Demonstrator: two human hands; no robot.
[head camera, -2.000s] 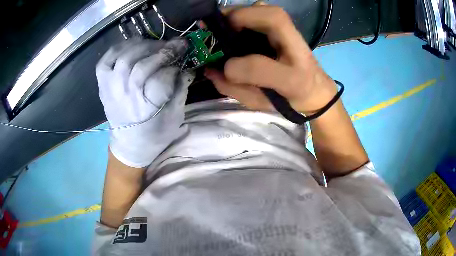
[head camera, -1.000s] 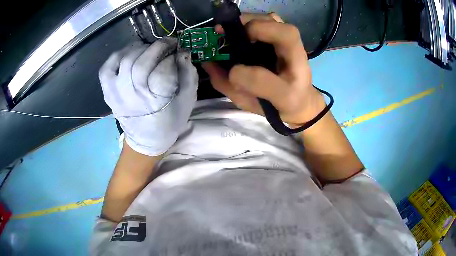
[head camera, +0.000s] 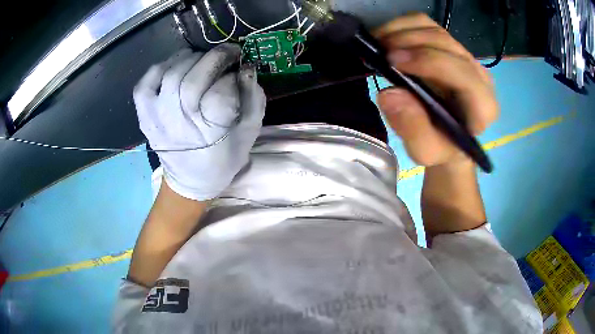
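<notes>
My left hand, in a white glove, pinches the left edge of a green circuit board, solder side showing. A thin solder wire runs from the left across the glove. White and yellow-green lead wires run from silvery terminal pins toward the board. My bare right hand holds a black soldering iron, blurred, its front end up and left, to the right of the board. The iron's tip cannot be made out clearly.
A long silver bar unit curves across the upper left of the dark bench. More silver bars lie at the upper right, near a black cord. Yellow crates and blue crates stand on the blue floor at the lower right.
My right hand has moved right with the iron, away from the board. The handle now points down and right. The board shows more fully; my left hand has barely moved over the last second.
</notes>
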